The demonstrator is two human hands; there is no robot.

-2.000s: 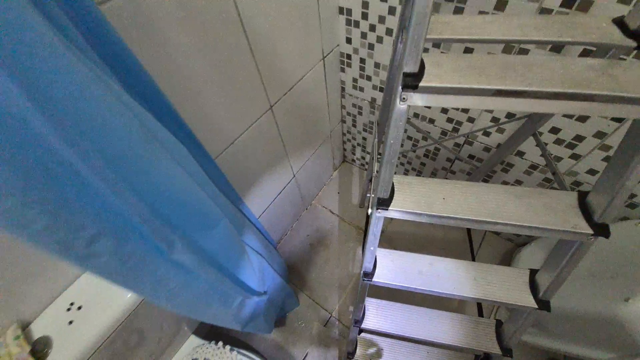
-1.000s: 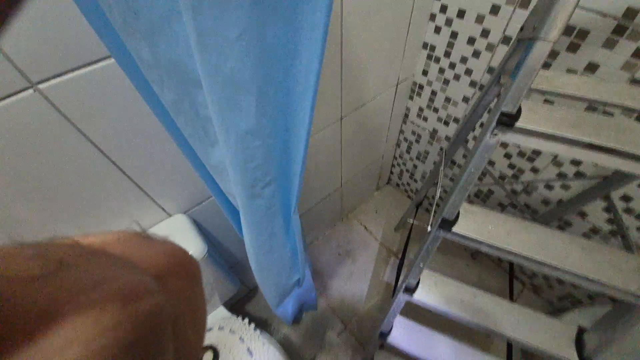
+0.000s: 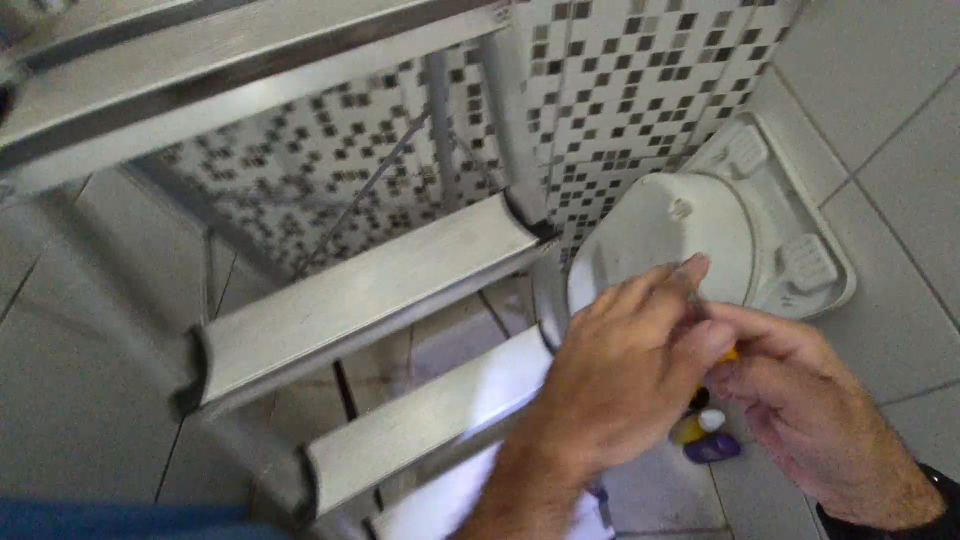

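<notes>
My left hand and my right hand meet in front of the white washbasin, fingers curled close together. Between them shows a bit of a small yellow object; most of it is hidden, and its kind cannot be told. Something thin and perhaps clear shows near the left fingertips. To the left of both hands stands an aluminium stepladder, its ribbed treads edged with black plastic.
Below the hands lie a yellow bottle with a white cap and a purple container. Mosaic tile wall stands behind the ladder, plain tiles at right. Blurred blue fabric crosses the lower left corner.
The view has swung far to the right, from the blue curtain to the ladder and basin. Both hands are now in view; a second ago only a blurred arm or hand showed at lower left.
</notes>
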